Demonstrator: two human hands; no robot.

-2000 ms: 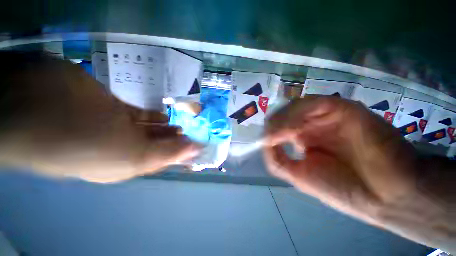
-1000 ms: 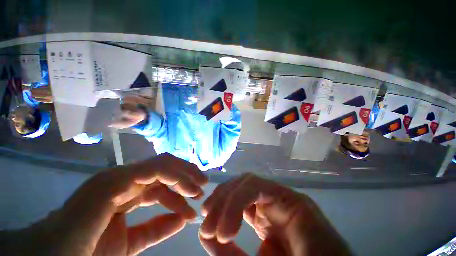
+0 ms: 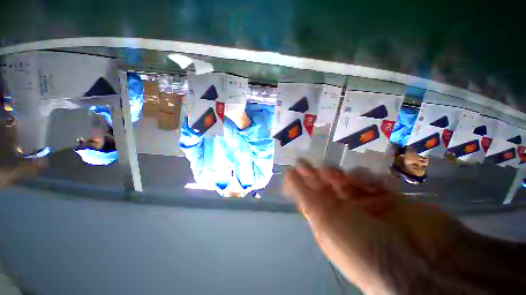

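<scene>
My right hand (image 3: 369,224) reaches in from the lower right, blurred, with its fingers stretched to the upper left. I see nothing in it; its palm side is partly hidden. My left hand (image 3: 20,174) is a small blur, cut off by the left edge; its fingers and any hold cannot be told. White printed retail boxes stand in a row beyond my hands, one near the middle (image 3: 295,118) and another to its right (image 3: 369,124). My right hand overlaps the area below them and does not visibly hold a box.
The scene appears upside down. A dark green conveyor belt (image 3: 323,29) with a pale edge rail (image 3: 277,59) crosses the top. A person in a blue smock (image 3: 230,152) is opposite. A large white box (image 3: 69,78) is at left. A grey surface (image 3: 173,242) fills the bottom.
My hands have parted from their pinch at bottom centre: the left moved to the left edge, the right moved right and stretched out. The boxes and the person opposite have shifted.
</scene>
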